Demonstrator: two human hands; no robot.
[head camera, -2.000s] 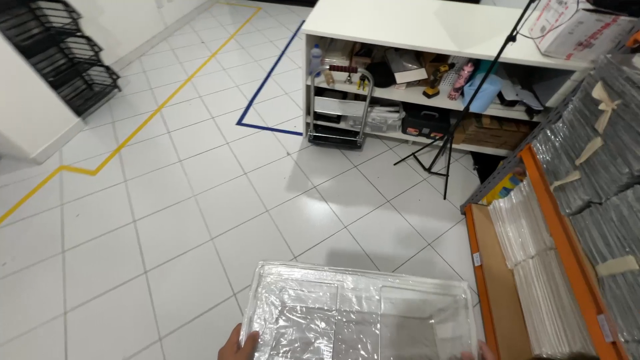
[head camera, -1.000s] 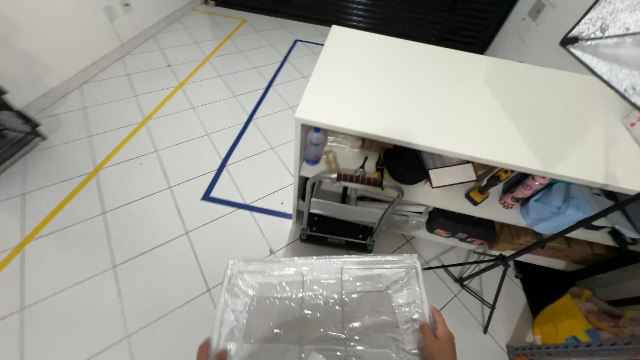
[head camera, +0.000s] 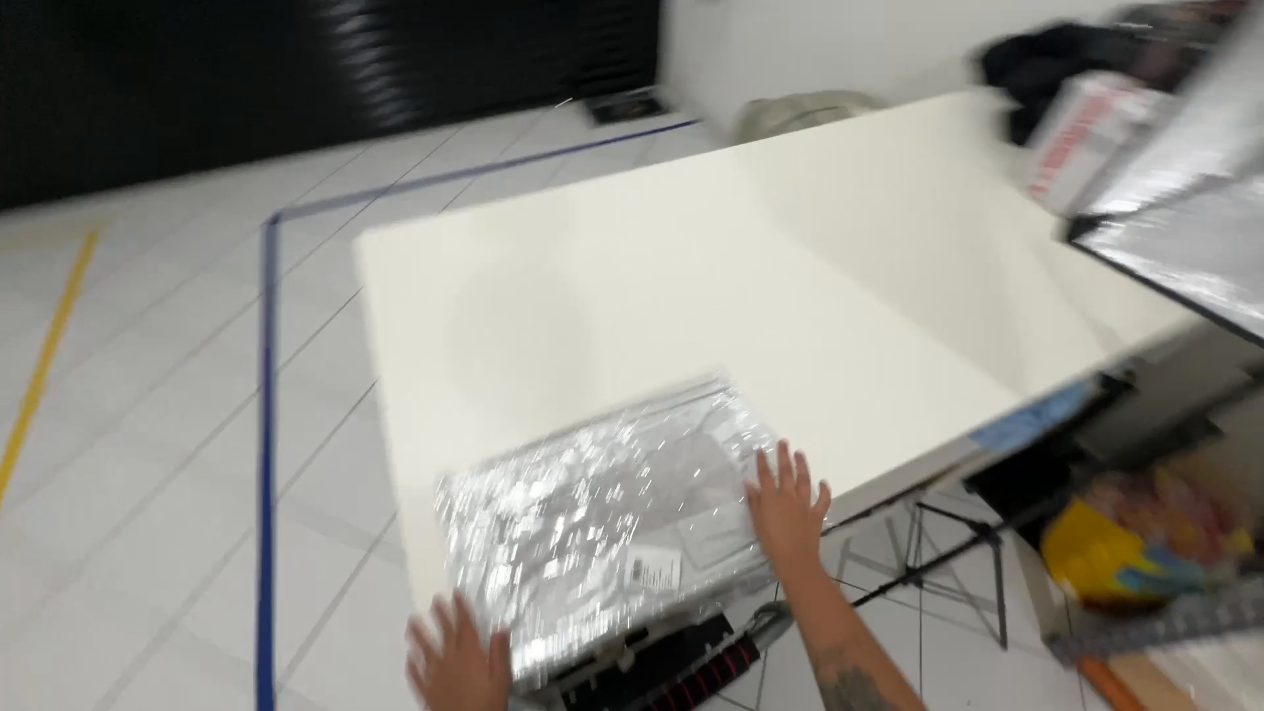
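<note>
A clear plastic-wrapped package (head camera: 602, 504) with a white printed label (head camera: 654, 570) lies on the near left part of the white countertop (head camera: 632, 296), its near side reaching the counter's edge. Against the package's right side rests my right hand (head camera: 787, 513), its fingers spread. At the lower left corner of the package is my left hand (head camera: 459, 657), fingers apart, touching or very close to the wrap. Motion blur and glare hide what the wrap contains.
Below the near counter edge stands a hand truck with a black and red grip (head camera: 701, 676). A black tripod (head camera: 963, 553) is to its right. A silver reflective panel (head camera: 1185, 217) overhangs the counter's right end, near a white and red box (head camera: 1086, 138).
The wrapped package was held above the floor between both hands; it is now on the white countertop, with my hands spread at its sides. The view has moved to the counter.
</note>
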